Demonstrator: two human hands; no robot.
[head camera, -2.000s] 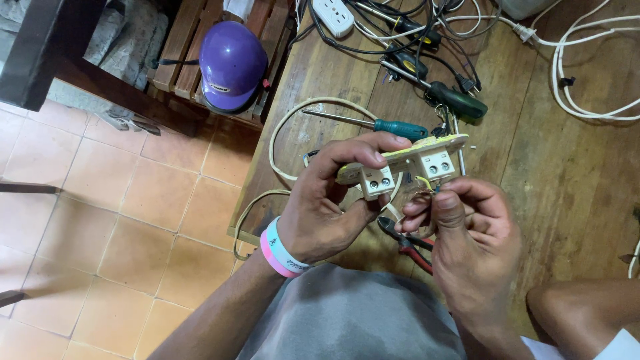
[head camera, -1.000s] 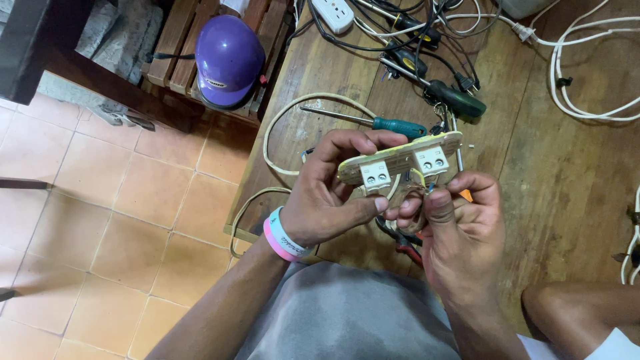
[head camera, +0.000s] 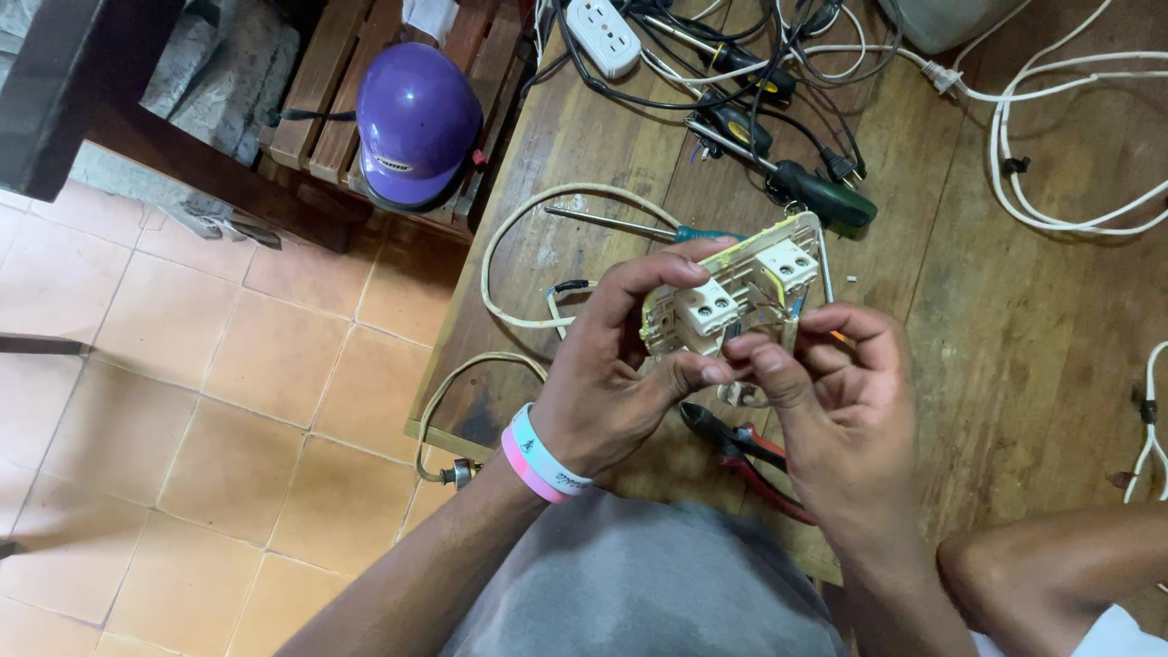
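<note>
My left hand (head camera: 630, 356) grips the left end of a long plastic electrical fitting (head camera: 730, 283) with two white terminal blocks, each with two screw holes. Yellowish residue lines its rim. At its right lower side, the fingertips of my right hand (head camera: 835, 383) pinch thin wires (head camera: 783, 310), partly hidden by the fingers. Behind the fitting lies a teal-handled screwdriver (head camera: 620, 224). Red-handled cutting pliers (head camera: 748, 456) rest on the wooden table beneath my hands.
Several screwdrivers, one with a dark green handle (head camera: 826, 196), lie among black cables near a white outlet block (head camera: 604, 36). White cable coils (head camera: 1004, 155) are at right. A purple helmet (head camera: 418, 123) sits on a slatted wooden stand. Another person's bare limb (head camera: 1049, 566) is at lower right.
The fitting has tilted in my left hand, its right end now pointing further up and away. My right fingers stay at the wires.
</note>
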